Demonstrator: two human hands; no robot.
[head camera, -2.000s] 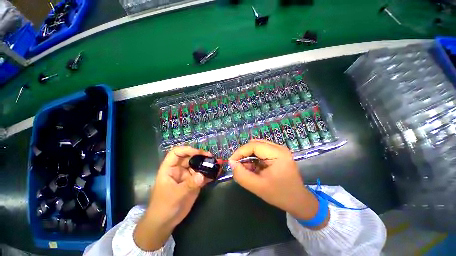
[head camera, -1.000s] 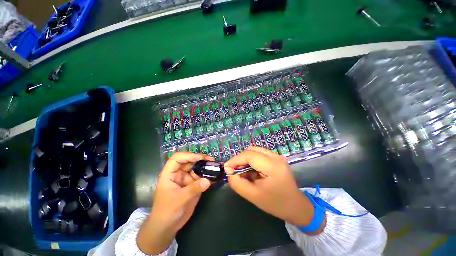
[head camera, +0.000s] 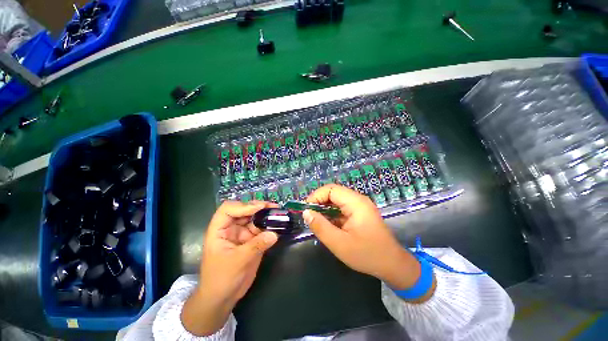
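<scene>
My left hand (head camera: 233, 243) holds a glossy black housing (head camera: 272, 220) with a small pale rectangle on it, between thumb and fingers. My right hand (head camera: 350, 223) pinches a narrow green circuit board (head camera: 313, 208) between thumb and forefinger. The board's left end lies at the upper right edge of the housing. Whether it is inside the housing I cannot tell. Both hands are above the near edge of a clear blister tray (head camera: 321, 174), which holds two rows of green boards with red wires.
A blue bin (head camera: 152, 220) of black housings stands at left. A stack of clear empty trays (head camera: 547, 166) is at right. Beyond a pale rail (head camera: 267, 106), a green belt (head camera: 227, 66) carries scattered part-built units. More blue bins are at the upper left and far right.
The board in my right hand has turned from edge-on to showing its green face. Units on the belt have moved left. My left hand still holds the housing, nearly in place.
</scene>
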